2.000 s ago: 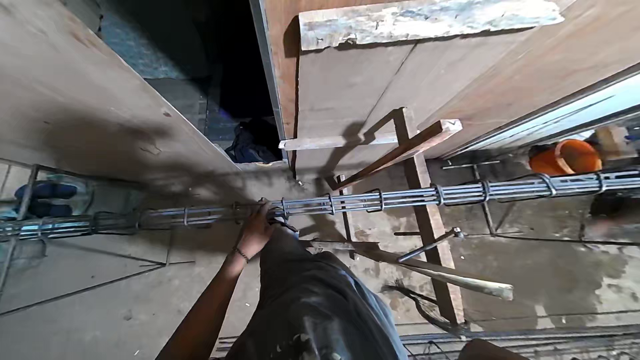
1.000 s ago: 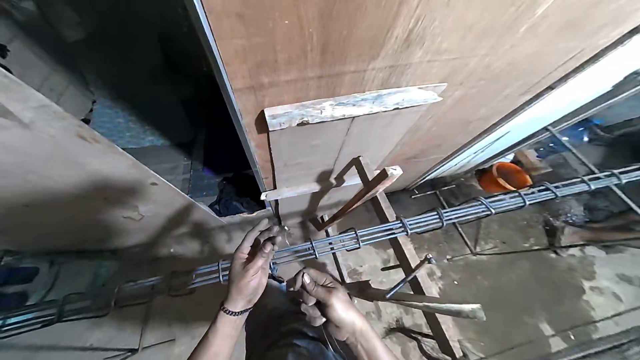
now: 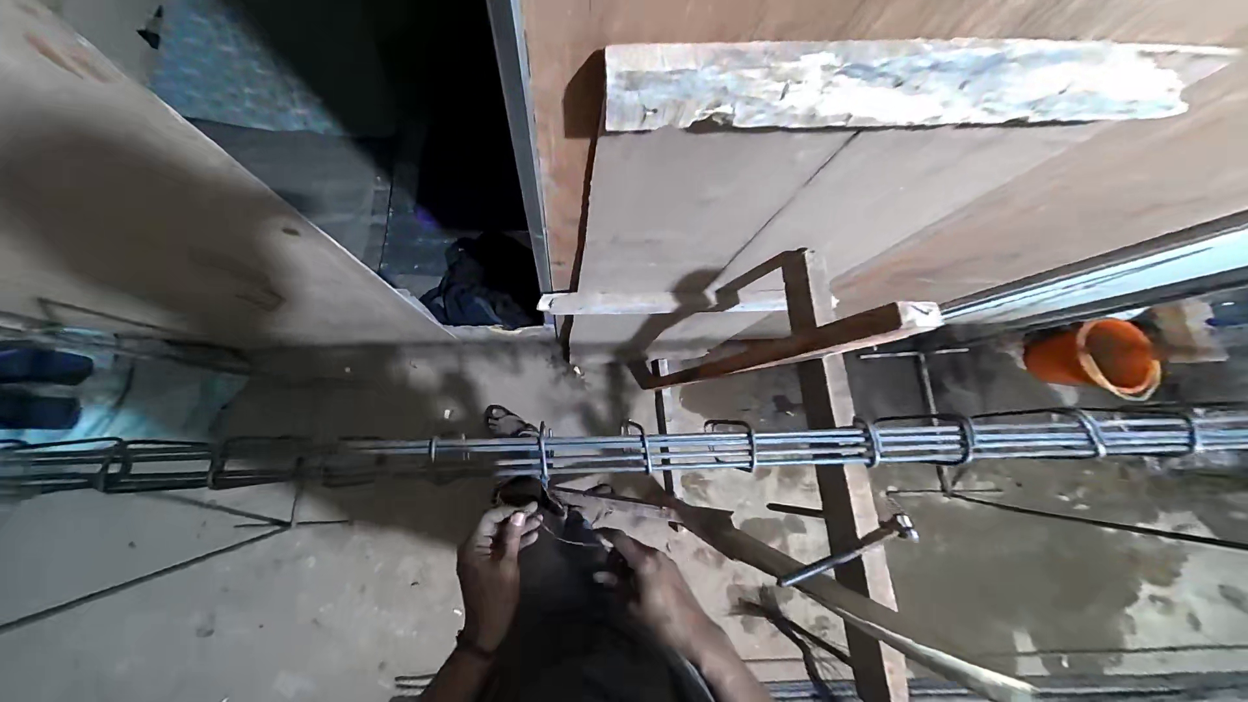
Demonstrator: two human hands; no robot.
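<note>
A long rebar cage (image 3: 799,448) with bent stirrups (image 3: 751,446) crosses the view from left to right at mid height. Just below it, near one stirrup, my left hand (image 3: 495,565) pinches a thin wire (image 3: 570,539) between thumb and fingertips. The wire runs across to my right hand (image 3: 648,585), whose fingers are curled at its other end; whether a tool is in that hand I cannot tell. Both hands are in front of my dark clothing, apart from each other. A hammer (image 3: 840,563) lies on a timber to their right.
Timber pieces (image 3: 868,614) form a rough frame right of my hands. An orange bucket (image 3: 1087,359) stands at the right. Metal stands (image 3: 292,507) support the cage. Plywood panels (image 3: 127,195) flank a dark doorway (image 3: 439,127). A bundle of dark wire (image 3: 795,634) lies on the floor.
Two seconds ago one hand was on the cage and the other was not clearly seen; then both were raised at the cage. Now they are below it with a wire between them.
</note>
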